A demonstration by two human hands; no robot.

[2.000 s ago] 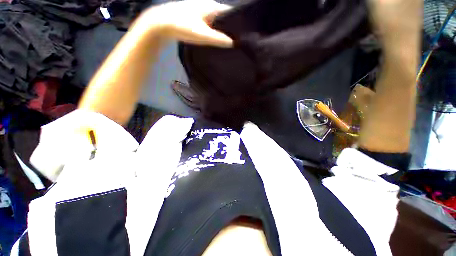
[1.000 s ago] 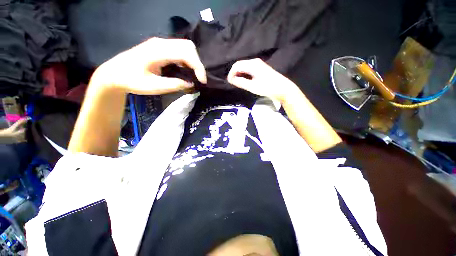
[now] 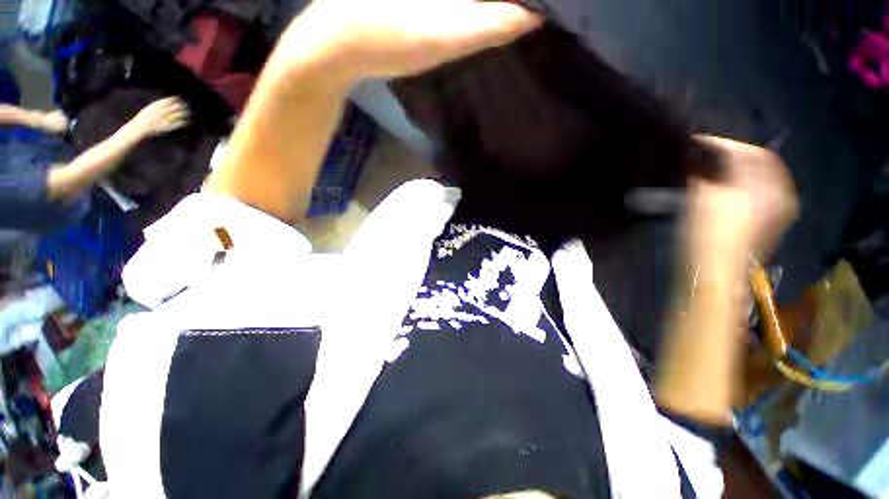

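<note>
A dark brown-black garment (image 3: 556, 127) is held up in front of my chest, stretched between my hands. My left hand (image 3: 458, 29) is at its upper left edge, with the fingers on the cloth near the top of the picture. My right hand (image 3: 746, 185) is blurred and closed on the garment's right side. The steam iron's orange-brown handle (image 3: 768, 310) shows to the right of my right forearm; its soleplate is mostly hidden behind the arm.
The dark pressing table cover (image 3: 829, 146) lies beyond at the right. The yellow-brown block (image 3: 838, 302) is beside the iron, with blue and yellow lines. At left are another person's arms (image 3: 107, 151), a red object (image 3: 210, 47) and a blue crate (image 3: 341, 161).
My hands have moved apart and lifted the garment, which lay on the table. The view has turned left, bringing another person's arms further into view. My right arm now covers part of the iron.
</note>
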